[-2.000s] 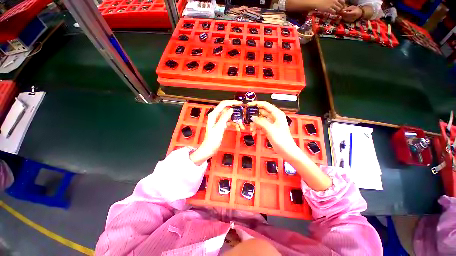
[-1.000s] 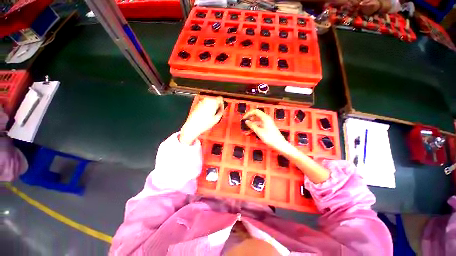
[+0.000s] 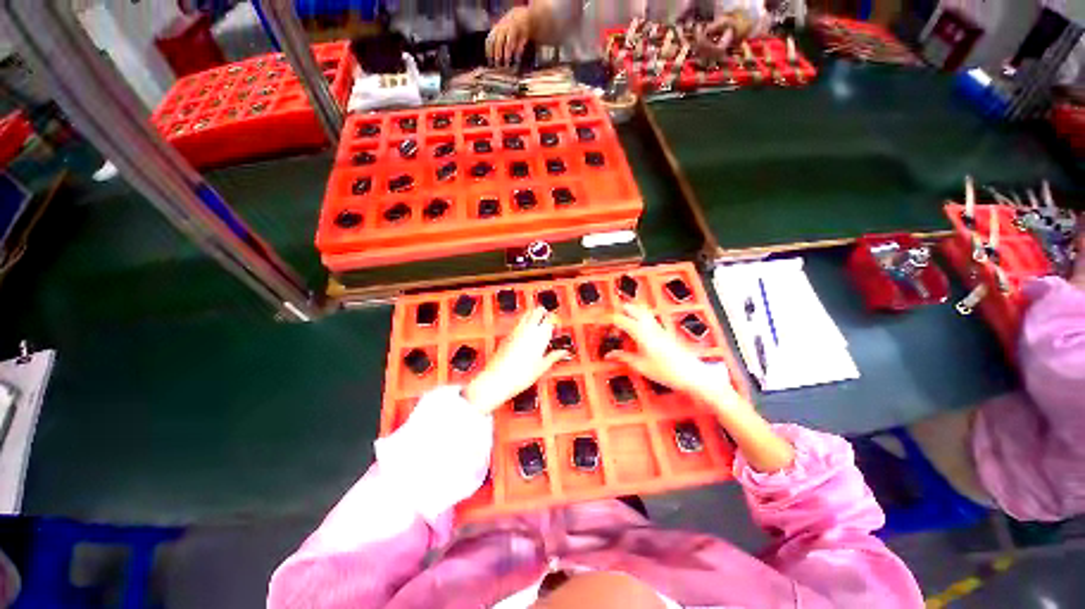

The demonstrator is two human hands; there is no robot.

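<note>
The orange-red near tray (image 3: 631, 452) lies in front of me, with small black rounded square units in most pockets. My left hand (image 3: 514, 364) is low over the tray's middle, thumb and fingertips apart beside a black unit (image 3: 562, 346). My right hand (image 3: 662, 352) is over the tray right of centre, fingertips at another black unit (image 3: 614, 344). Both units seem to sit in their pockets. The picture does not show whether either hand grips one. A front-row pocket right of centre is empty.
Stacked trays (image 3: 476, 238) of units stand beyond the near tray, with small shiny pieces (image 3: 539, 251) at their front edge. A record sheet (image 3: 785, 327) and red parts box (image 3: 895, 276) lie right. A metal upright (image 3: 202, 196) rises left. Another person's pink sleeve (image 3: 1053, 339) is at far right.
Two seconds ago my hands held two units up near the tray's far edge; they are now down at the tray's pockets. Since one second ago, my left hand has moved toward the tray's middle.
</note>
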